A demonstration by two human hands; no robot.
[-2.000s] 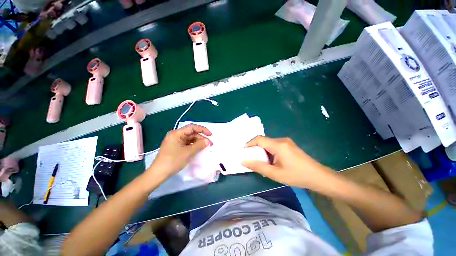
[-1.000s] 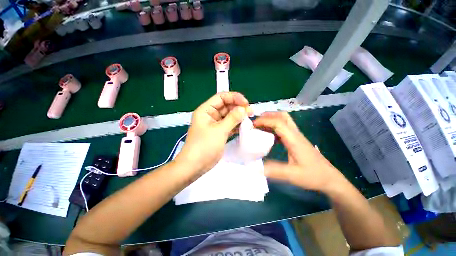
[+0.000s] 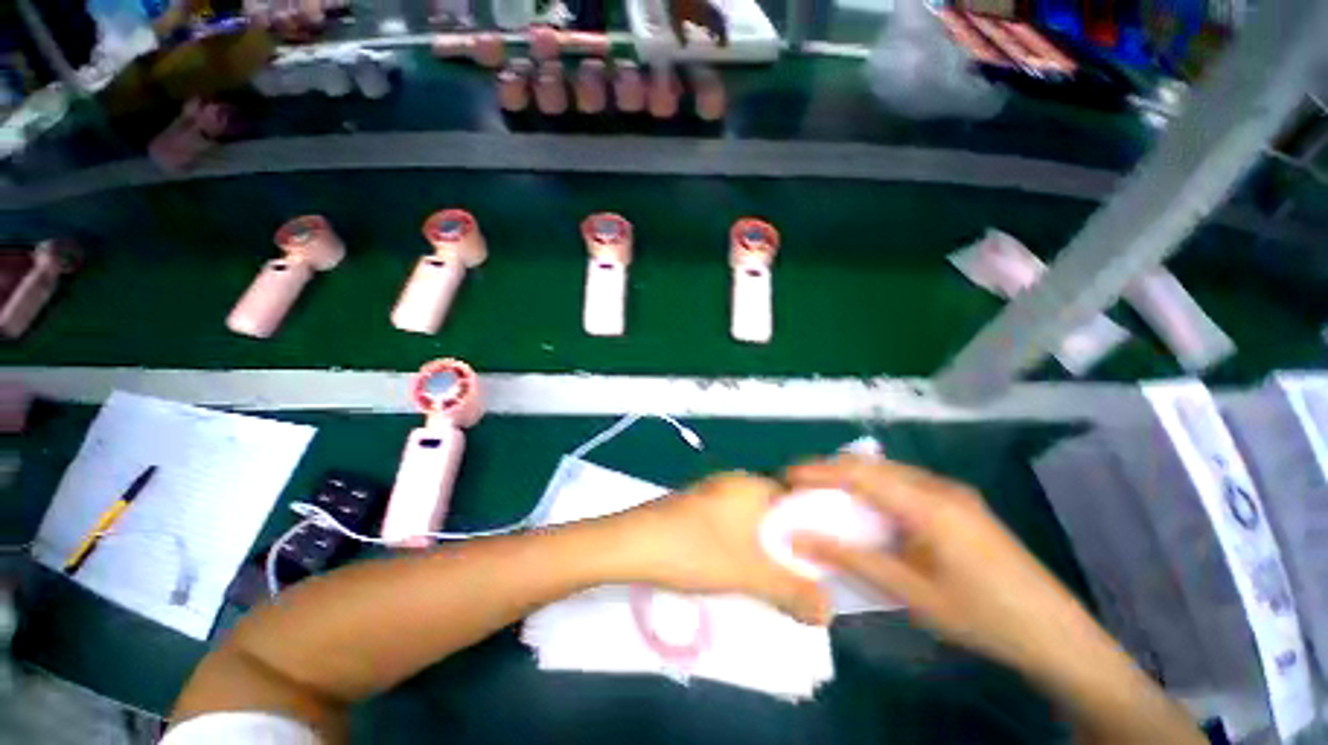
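Observation:
My left hand (image 3: 725, 536) and my right hand (image 3: 925, 542) meet over the bench, both closed around a pale pink fan in a whitish, translucent bag (image 3: 824, 524). One pale end shows between my fingers. A pink ring, which looks like the fan head (image 3: 673, 623), shows below my left hand, over the white sleeves (image 3: 583, 640). My left hand hides the middle. The pile of white sleeves lies on the dark green bench under my hands. The hands are slightly blurred.
An unbagged pink fan (image 3: 425, 473) leans near the rail (image 3: 583, 390), beside a black power strip (image 3: 328, 531) and white cord. The record sheet (image 3: 182, 495) with a pen (image 3: 109, 521) lies left. Fans and bagged fans (image 3: 1172, 313) lie on the belt. Retail boxes (image 3: 1151, 510) stand right, near a post (image 3: 1136, 218).
The view has shifted, with more of the far side showing. My hands have moved right and lower in view with the bagged fan, and the ring now shows below my left hand.

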